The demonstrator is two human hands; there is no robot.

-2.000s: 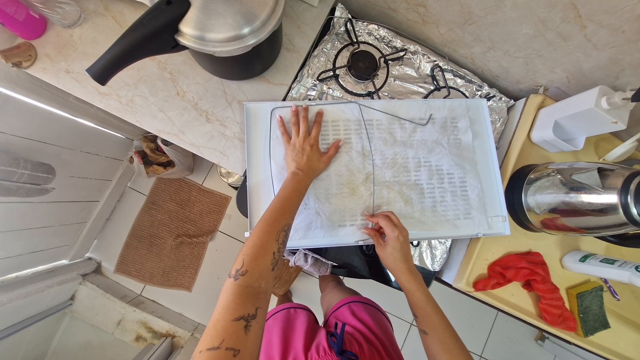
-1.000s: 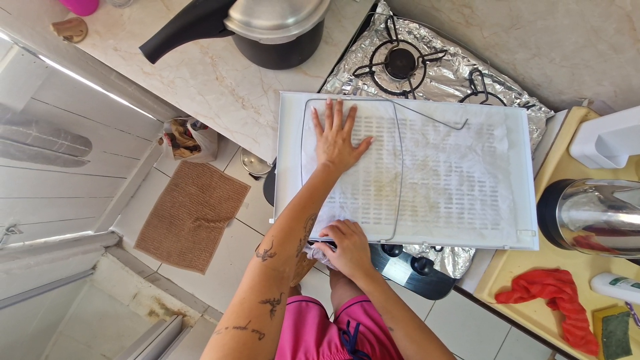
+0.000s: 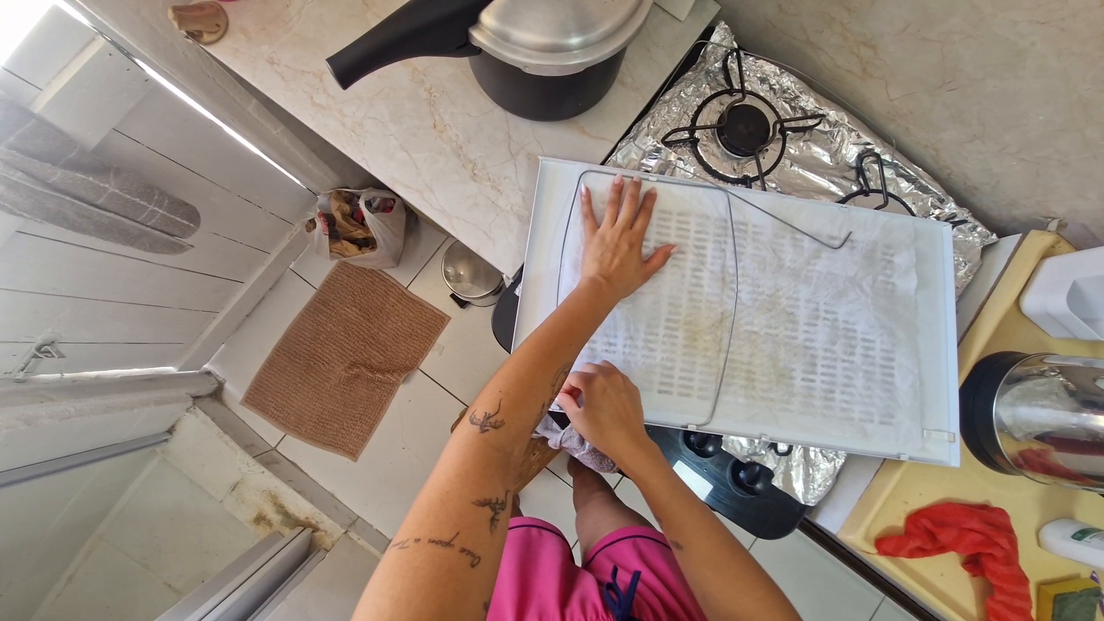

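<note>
A white slotted panel (image 3: pixel 776 379) lies over the stove, with a thin white filter sheet (image 3: pixel 871 302) spread on its face. A bent metal wire frame (image 3: pixel 735 285) rests across the sheet. My left hand (image 3: pixel 617 246) presses flat on the upper left part of the sheet, fingers spread, inside the wire loop. At the panel's near edge is my right hand (image 3: pixel 601 405), its fingers curled by the lower left part of the wire; whether they pinch something is hidden. My left forearm covers part of the panel's left edge.
Behind the panel stands a foil-covered stove (image 3: pixel 819 112) with burners. A pressure cooker (image 3: pixel 552 65) sits on the marble counter (image 3: pixel 414 112). At the right, the yellow sink top (image 3: pixel 906 517) holds a red cloth (image 3: pixel 966 539) and a metal kettle (image 3: pixel 1044 418).
My right hand has moved left along the panel's near edge. My left hand stays pressed on the sheet. The view has shifted.
</note>
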